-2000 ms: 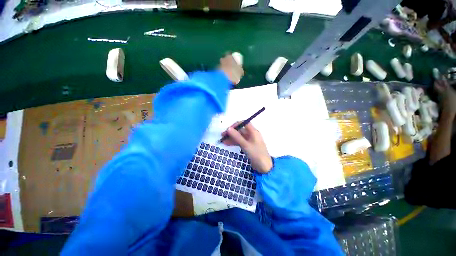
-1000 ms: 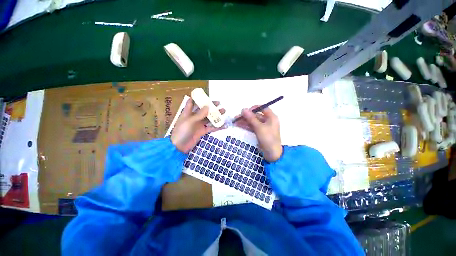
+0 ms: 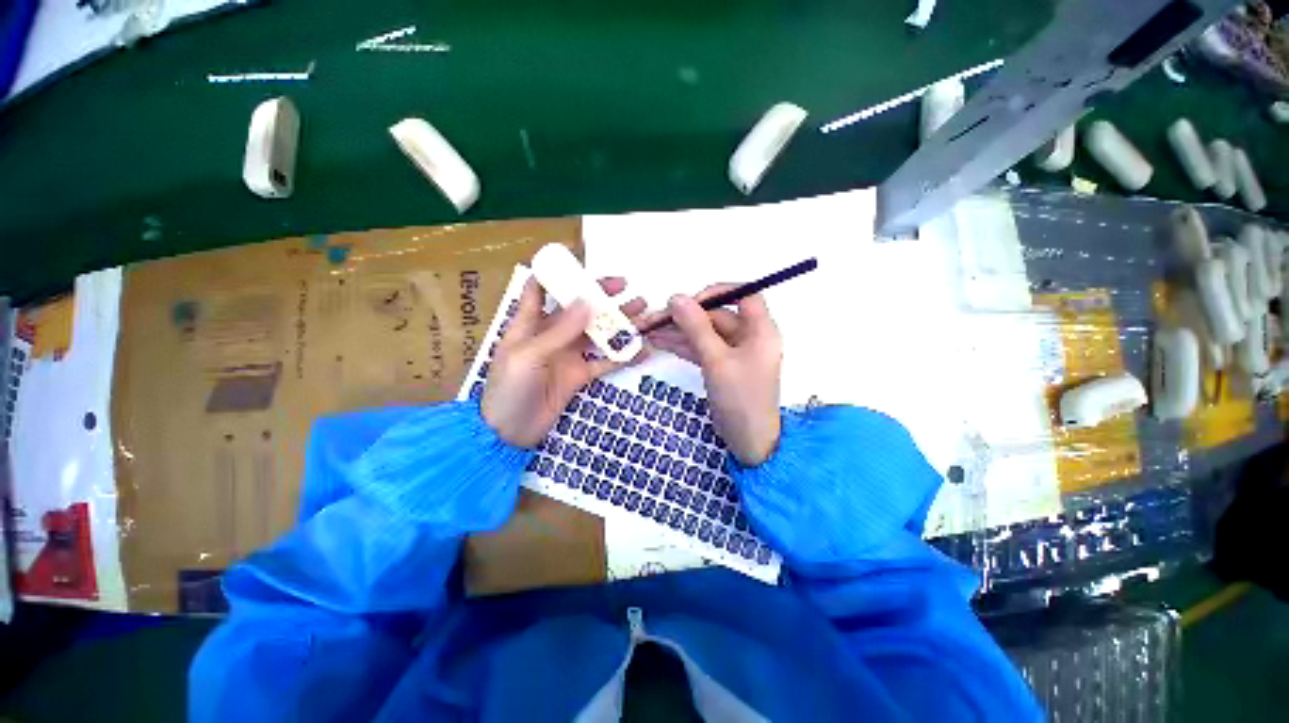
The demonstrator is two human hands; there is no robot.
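Note:
My left hand (image 3: pixel 530 370) holds a white device housing (image 3: pixel 577 294) tilted over the top of the sticker sheet. A small dark sticker (image 3: pixel 619 341) shows on the housing's near end. My right hand (image 3: pixel 738 365) holds a thin black pen-like tool (image 3: pixel 763 284); its tip points at the housing's near end, and whether it touches cannot be told. The sticker sheet (image 3: pixel 643 459), with rows of dark rounded pieces, lies slanted under both hands.
Several white housings and narrow white strips (image 3: pixel 912 96) lie on the green belt (image 3: pixel 594 120). Brown cardboard (image 3: pixel 198 424) is at left, white paper (image 3: pixel 877 353) at right. A grey metal post (image 3: pixel 1032 106) stands at upper right. More housings lie on clear trays (image 3: pixel 1089 269) at far right.
My left hand has come back from the belt with a housing and holds it by my right hand. A dark sticker now shows on its near end. The view has shifted.

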